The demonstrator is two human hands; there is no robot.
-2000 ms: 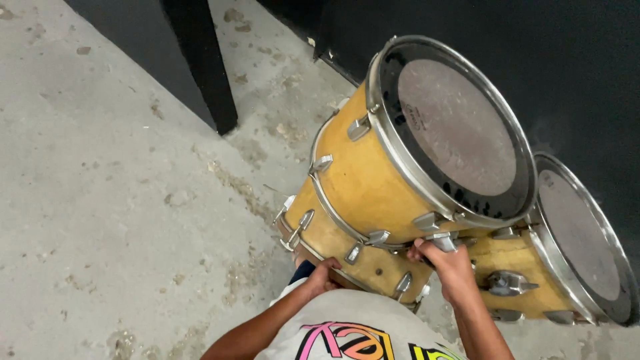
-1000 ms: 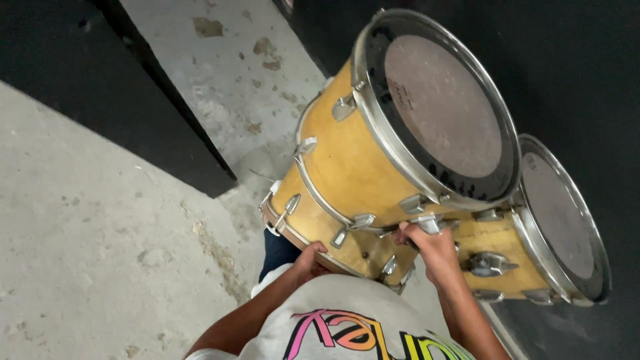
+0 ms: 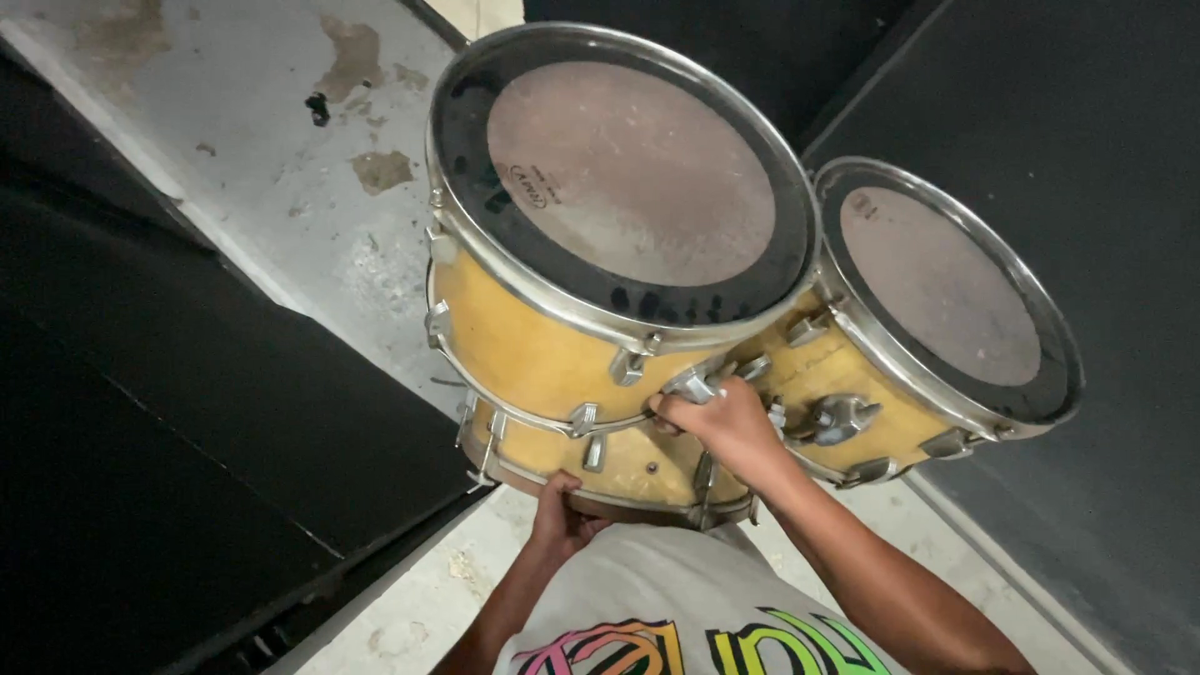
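Note:
My left hand (image 3: 562, 516) grips the brown wooden hoop of a yellow bass drum (image 3: 609, 459), held close against my shirt. On this drum two yellow toms with chrome rims and lugs are mounted: a nearer rack tom (image 3: 628, 178) above it and a second rack tom (image 3: 947, 300) to the right. My right hand (image 3: 717, 412) is closed around a chrome fitting at the lower edge of the nearer tom. A metal bracket (image 3: 844, 417) shows on the second tom's side. My fingertips are partly hidden behind the hoop and the fitting.
A black panel (image 3: 187, 375) spans the left, with its pale edge running diagonally beside the drums. Dark walls (image 3: 1078, 141) stand at the upper right. The grey floor (image 3: 375, 253) has worn, peeling patches, and a small black object (image 3: 318, 108) lies on it.
The view has shifted a lot. The black panel now lies close to the drums' left side, while both hands keep their places on the drum set.

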